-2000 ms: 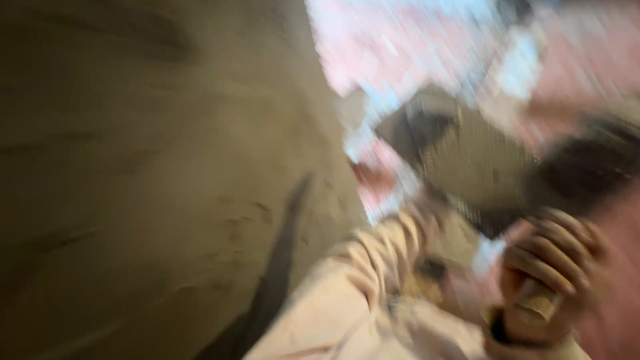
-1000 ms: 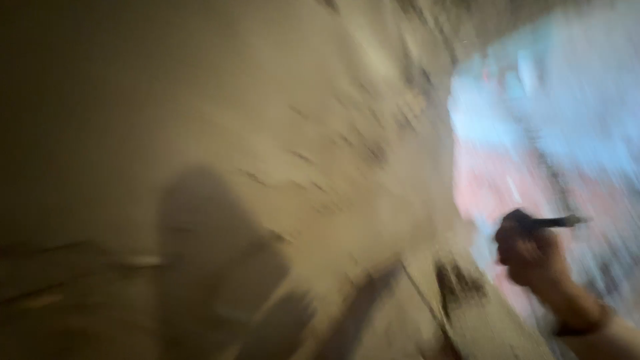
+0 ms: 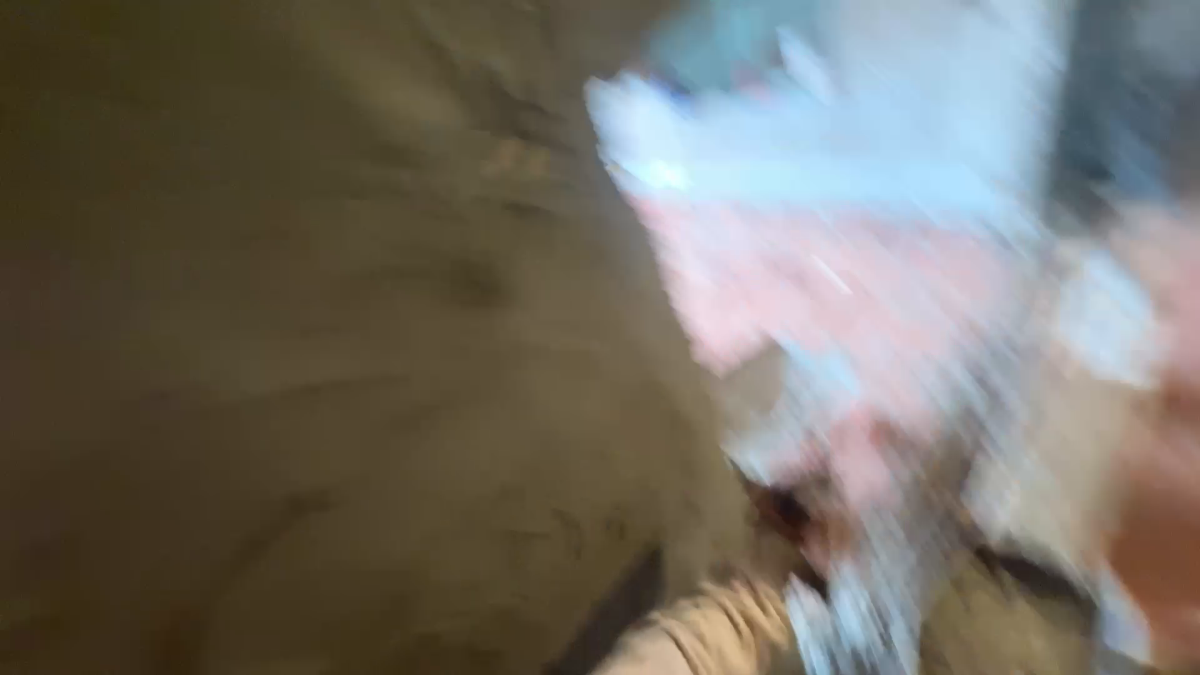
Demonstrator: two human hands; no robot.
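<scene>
The view is strongly blurred. A tan, wrinkled sleeve (image 3: pixel 717 623) enters at the bottom, right of the middle, beside a grey-brown rough wall surface (image 3: pixel 375 328). Neither my left hand nor my right hand shows, so what they hold is hidden. A dark shadow (image 3: pixel 614 609) lies on the wall just left of the sleeve.
Right of the wall's edge is a blurred pink (image 3: pixel 844 281) and pale blue-white area (image 3: pixel 844 141). A brown, rounded shape (image 3: pixel 1012 619) with a dark edge sits at the lower right. Reddish-brown material (image 3: pixel 1158 525) is at the far right.
The hand holding a dark, thin-ended tool at the right one second ago is out of view. The view has swung, and a tan sleeve shows at the bottom.
</scene>
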